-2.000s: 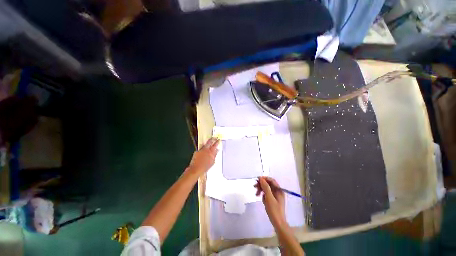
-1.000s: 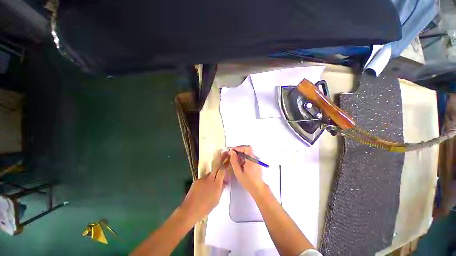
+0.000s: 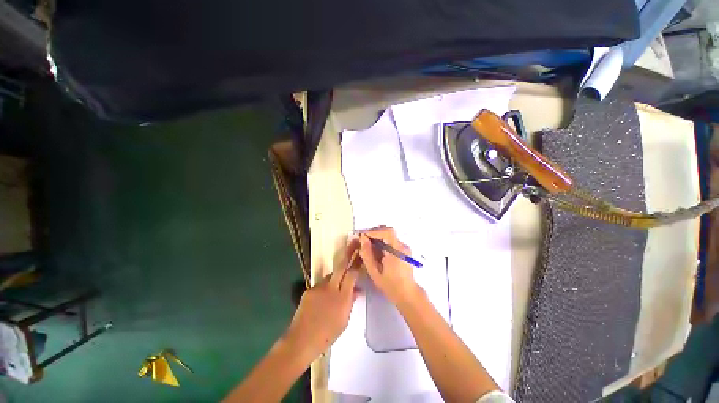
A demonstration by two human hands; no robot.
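The white pocket template [image 3: 479, 315] with a rounded rectangular window lies on the pale paper pattern piece [image 3: 378, 185] on the table. My right hand [image 3: 386, 268] is closed on a thin blue pen [image 3: 400, 253], its fingers near the template's upper left corner. My left hand [image 3: 327, 303] lies at the paper's left edge, its fingertips touching close beside the right fingertips. The pen tip and the template's corner are hidden by my fingers. A smaller paper piece [image 3: 426, 142] lies at the top, partly under the steam iron [image 3: 481, 169].
The iron's hose [image 3: 631, 218] runs right across the dark speckled fabric panel [image 3: 595, 275]. A long black padded shape [image 3: 339, 47] stands above the far table edge. Light blue fabric [image 3: 653, 27] is at top right. The cream table edge [image 3: 318, 197] is left of the paper.
My left hand moved from the template's left side to its upper left corner. My right hand moved there from the window's lower right, still with the pen. The view has come closer.
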